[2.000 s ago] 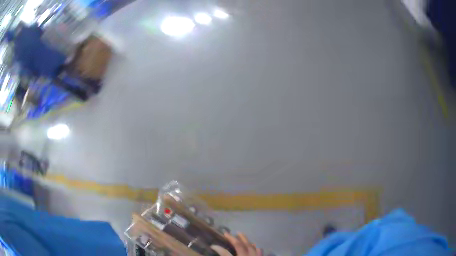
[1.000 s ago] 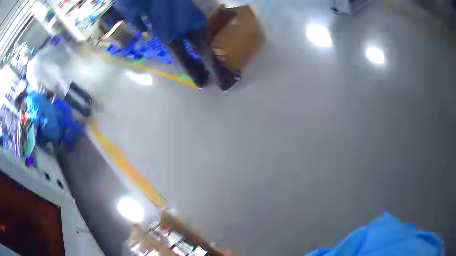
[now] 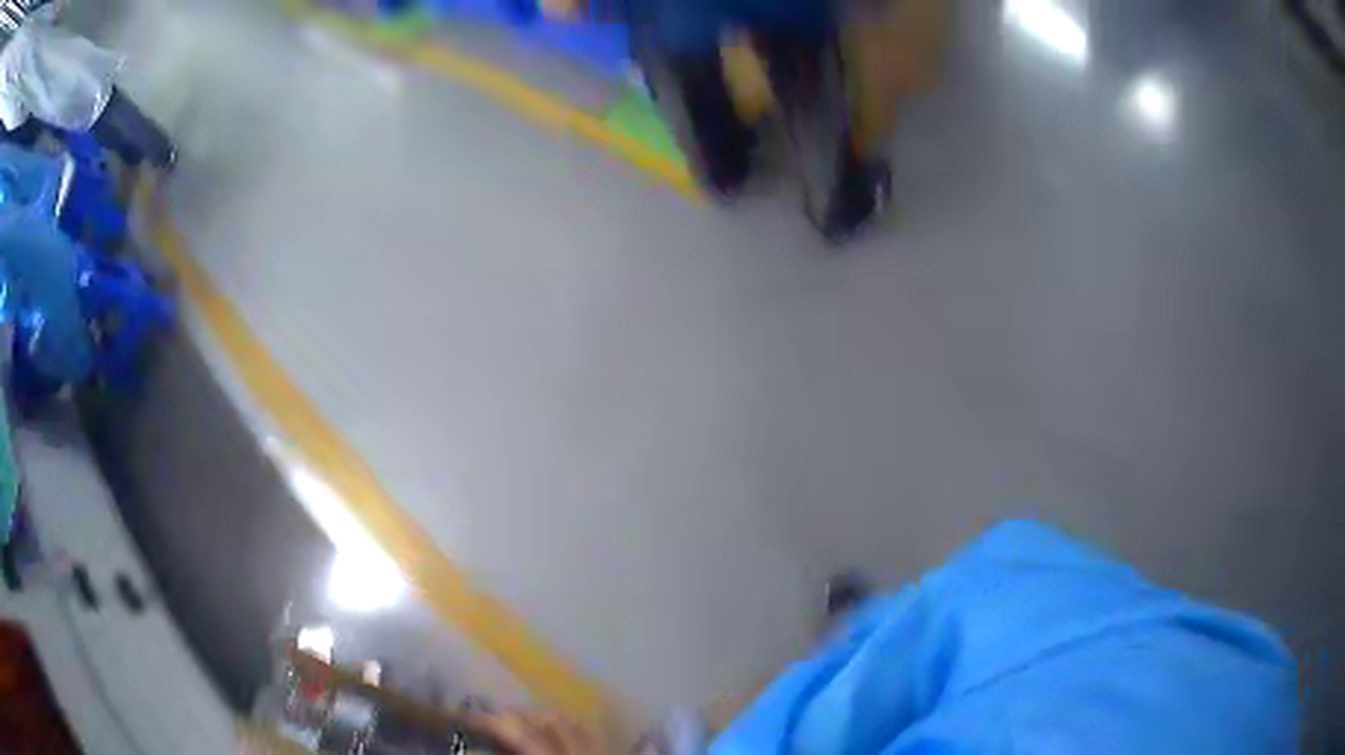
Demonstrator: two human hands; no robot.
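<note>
A bundle of clear trays with brown cardboard edges (image 3: 347, 711) is at the bottom left, blurred and cut off by the lower edge. My right hand (image 3: 534, 730) is at its right side, holding it; the hand is blurred and partly cut off. The light-blue sleeve of my right arm (image 3: 1033, 649) fills the lower right. My left hand is not in view.
A grey floor (image 3: 708, 398) with a yellow line (image 3: 317, 443) lies ahead. A person's dark legs (image 3: 804, 118) stand at the top, beside a blurred brown box (image 3: 900, 67). A pale machine or bench edge (image 3: 111, 590) and a blue-clad person (image 3: 44, 266) are at the left.
The view has turned, then moved forward. The standing legs and the yellow line have shifted in the picture. The bundle sits lower and further left. The left sleeve has left the picture.
</note>
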